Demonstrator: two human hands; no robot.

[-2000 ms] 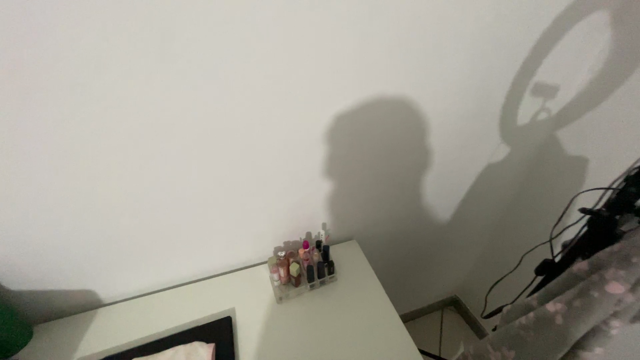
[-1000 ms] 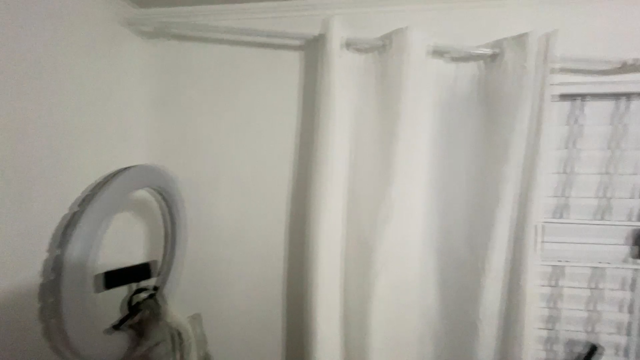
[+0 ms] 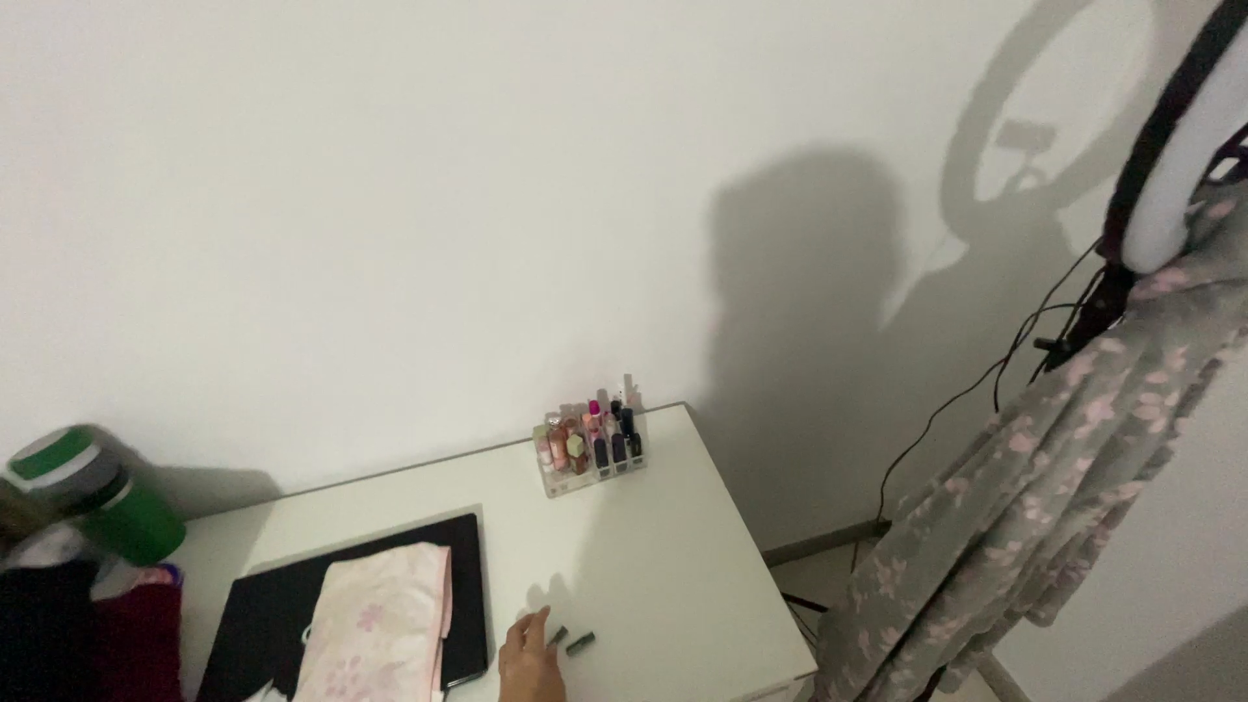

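My left hand (image 3: 531, 658) is at the bottom edge, low over the white table (image 3: 673, 565), its fingers a little apart and nothing visible between them. Just right of its fingertips lies a small dark tube (image 3: 558, 636), close to or touching them. A second small dark cylinder (image 3: 580, 643) lies beside that one. Farther back stands a clear organizer (image 3: 570, 485) with several lipsticks and small cosmetic tubes upright in it. My right hand is out of view.
Left of the hand, a folded pink cloth (image 3: 375, 624) lies on a black laptop (image 3: 468, 585). A green and white container (image 3: 136, 522) and dark red fabric (image 3: 141, 634) are at far left. A ring light (image 3: 1160, 195), cables and flowered fabric (image 3: 1053, 468) are at right.
The view has swung from the curtain and ring light back down to the table. My left hand is now in view; neither earlier frame shows it.
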